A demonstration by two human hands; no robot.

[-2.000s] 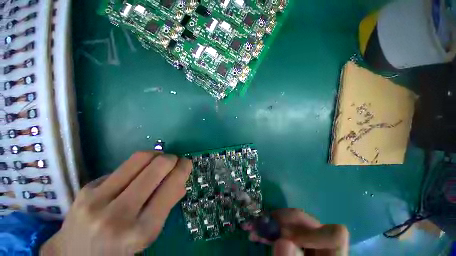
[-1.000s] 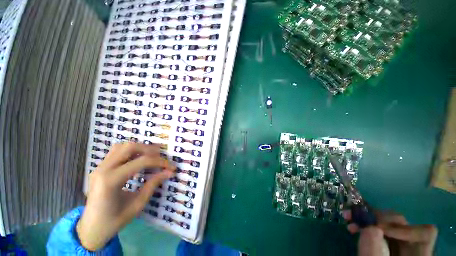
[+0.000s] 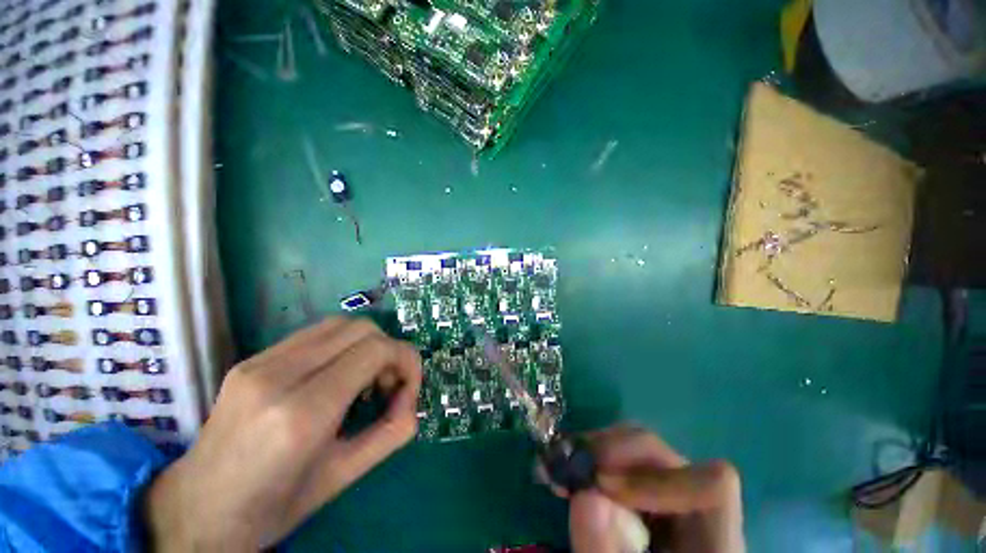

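The green PCB panel (image 3: 476,346) lies flat in front of me, two rows of small circuits. My right hand (image 3: 649,486) grips the soldering iron (image 3: 519,391); its metal shaft reaches over the panel's middle. My left hand (image 3: 303,416) is at the panel's left edge, thumb and fingers curled together; its fingertips are partly hidden, so I cannot tell whether they hold anything. A module with a white rectangular outline (image 3: 356,301) sits at the panel's upper left corner, its tail running to the board. Another module with a pale round dot (image 3: 338,187) lies loose on the mat, thin tail trailing down.
A component tray (image 3: 192,216) with rows of modules stands at left. A stack of PCB panels (image 3: 476,65) is beyond the panel. At right are a cardboard pad (image 3: 822,270) with solder scraps, a white cylinder (image 3: 887,49) beyond it, and black cables (image 3: 897,486).
My left hand has come back from over the component tray to the panel's left edge. The view has shifted left-to-right, showing the cardboard fully again. The iron stays over the panel.
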